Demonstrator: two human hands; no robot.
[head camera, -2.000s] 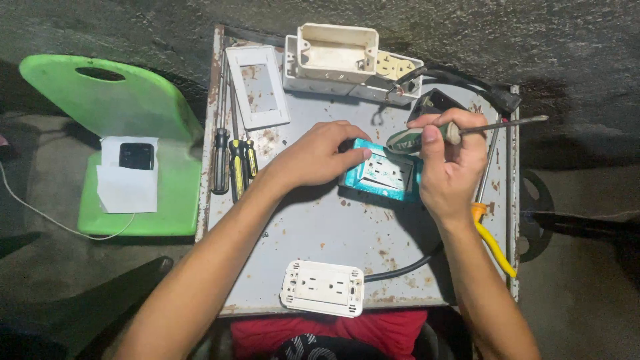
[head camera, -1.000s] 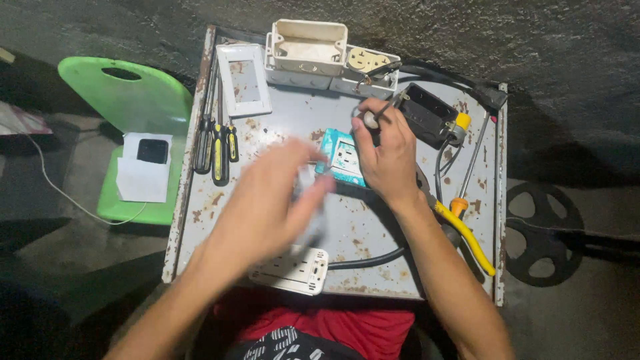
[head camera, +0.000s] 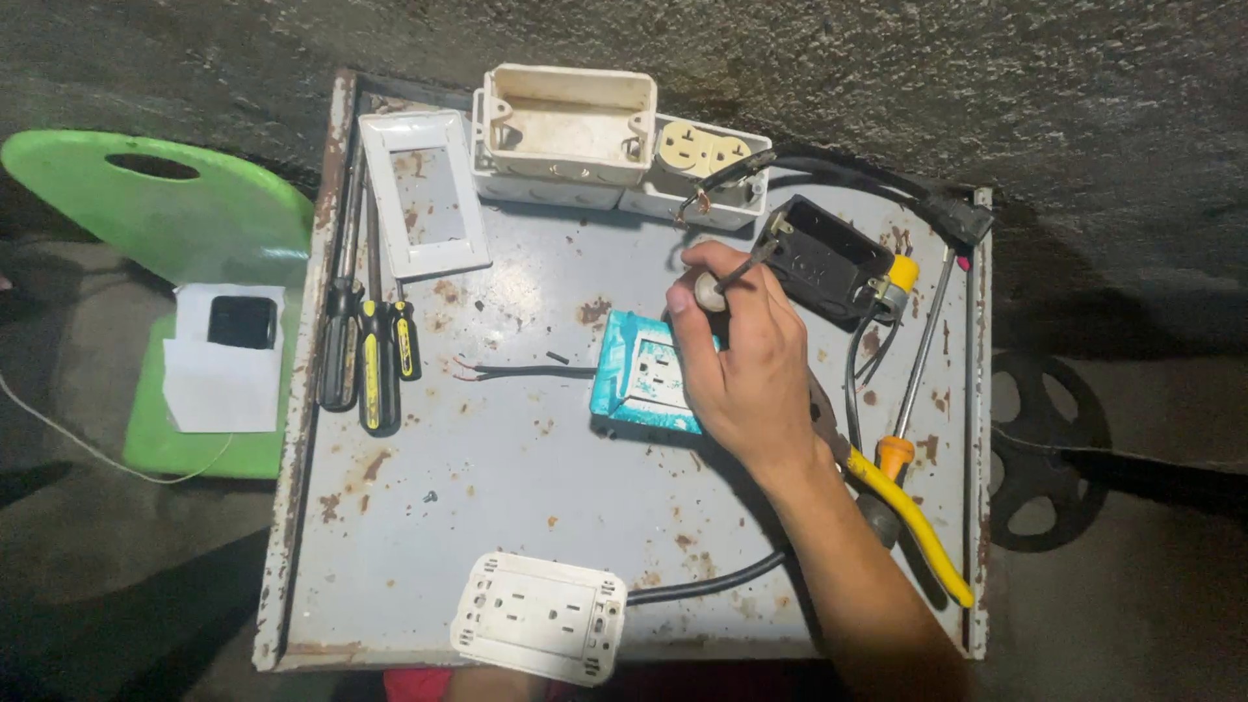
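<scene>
My right hand [head camera: 746,361] is closed around a screwdriver [head camera: 736,278], its shaft pointing up and to the right. Beneath the fingers lies a teal-framed outlet [head camera: 655,370], partly covered by the hand; a black two-strand wire [head camera: 531,371] with bared ends runs left of it. Of my left arm, only some skin shows at the bottom edge, my left hand [head camera: 495,684] being mostly hidden or out of frame. Just above that skin is a white double outlet [head camera: 539,618] with a black cable [head camera: 707,588]. Whether the left fingers touch it cannot be seen.
Screwdrivers [head camera: 378,370] and a white frame [head camera: 425,255] lie at left. Cream boxes [head camera: 570,171], a yellowish outlet [head camera: 698,148] and a black box [head camera: 829,258] stand at the back. Yellow-handled pliers [head camera: 916,531] and an orange-handled screwdriver [head camera: 895,450] lie right. A phone [head camera: 243,323] rests on the green chair [head camera: 156,444].
My left hand has gone from beside the teal-framed outlet to the bottom edge. The screwdriver in my right hand, which pointed right two seconds ago, now points up and right.
</scene>
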